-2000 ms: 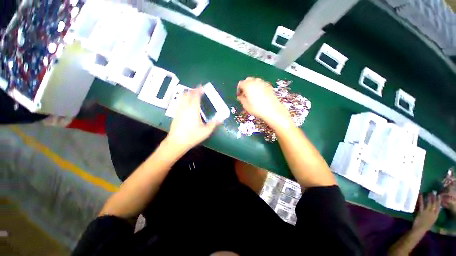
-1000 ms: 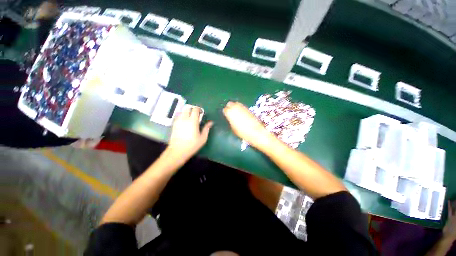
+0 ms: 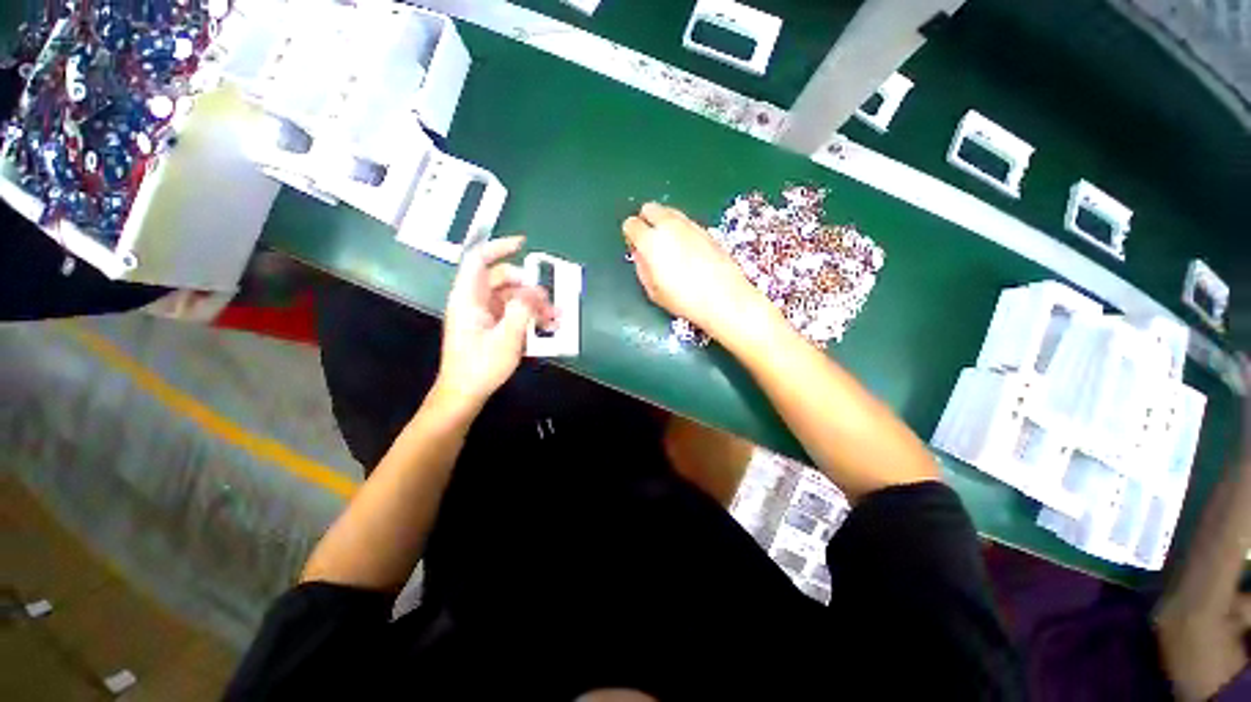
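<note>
A white plastic housing [image 3: 568, 313] with a window is at the bench's front edge. My left hand [image 3: 483, 318] grips its left side, with fingertips over the window and one finger raised. My right hand [image 3: 686, 274] is low over the green bench [image 3: 576, 165], at the left side of a loose pile of small copper and silver parts [image 3: 809, 263]. Its fingertips are bent together; whether they pinch a small part cannot be seen. White housings [image 3: 360, 96] are stacked left of my left hand, with one single housing [image 3: 453, 206] beside them.
A white bin [image 3: 199, 206] of mixed small parts is at far left. More housings [image 3: 1084, 412] are stacked at right. Spaced housings [image 3: 991, 151] lie beyond the pale rail [image 3: 645, 85]. A slanting metal post [image 3: 864, 69] crosses the rail. Another person's arm [image 3: 1207, 603] is at far right.
My left hand has shifted from resting over a housing beside the left stack to gripping a housing near the bench edge. My right hand remains left of the pile. The camera view has shifted.
</note>
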